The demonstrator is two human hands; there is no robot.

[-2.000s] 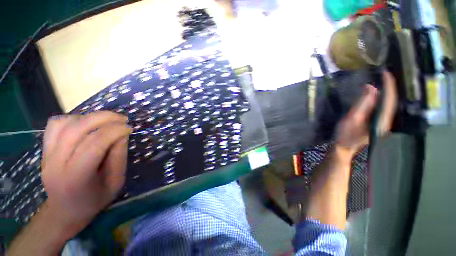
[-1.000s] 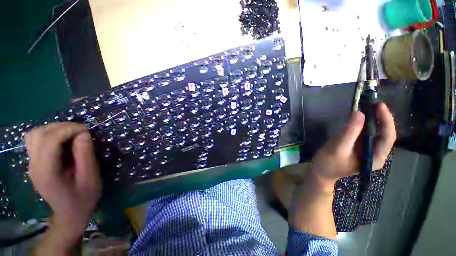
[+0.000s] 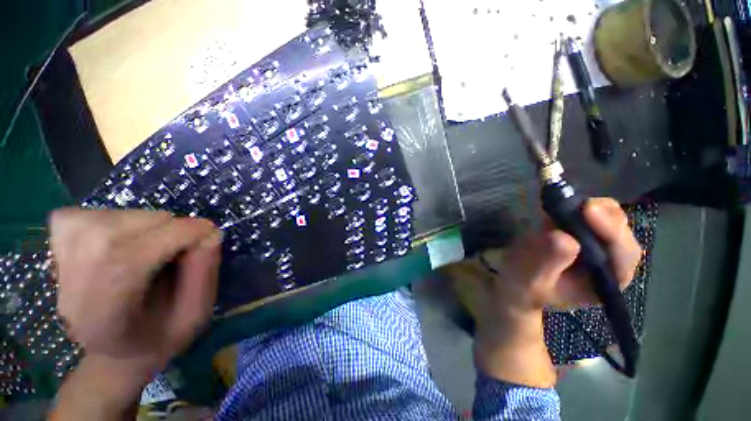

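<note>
My left hand [image 3: 136, 288] is closed over the left part of the keyboard PCB [image 3: 247, 193], a long black board with rows of shiny pads and several white-and-red squares. A thin silvery solder wire [image 3: 262, 210] sticks out from its fingertips to the right, over the board. My right hand [image 3: 568, 263] holds the black-handled soldering iron [image 3: 583, 228] at the right of the board. The iron's tip points up and away from me, over the dark surface near the white paper, apart from the board.
A mottled pale stick [image 3: 557, 107] and a black-handled tool [image 3: 594, 111] lie side by side. A round olive tin [image 3: 646, 41] stands far right. A dark heap of small components [image 3: 346, 20] lies on the pale sheet [image 3: 165, 74]. Another PCB [image 3: 585, 333] is at lower right.
The right hand was empty near the tin, then held the iron beside the tools; now the iron is further left and tilted left. The left hand stays over the board, and the view has shifted.
</note>
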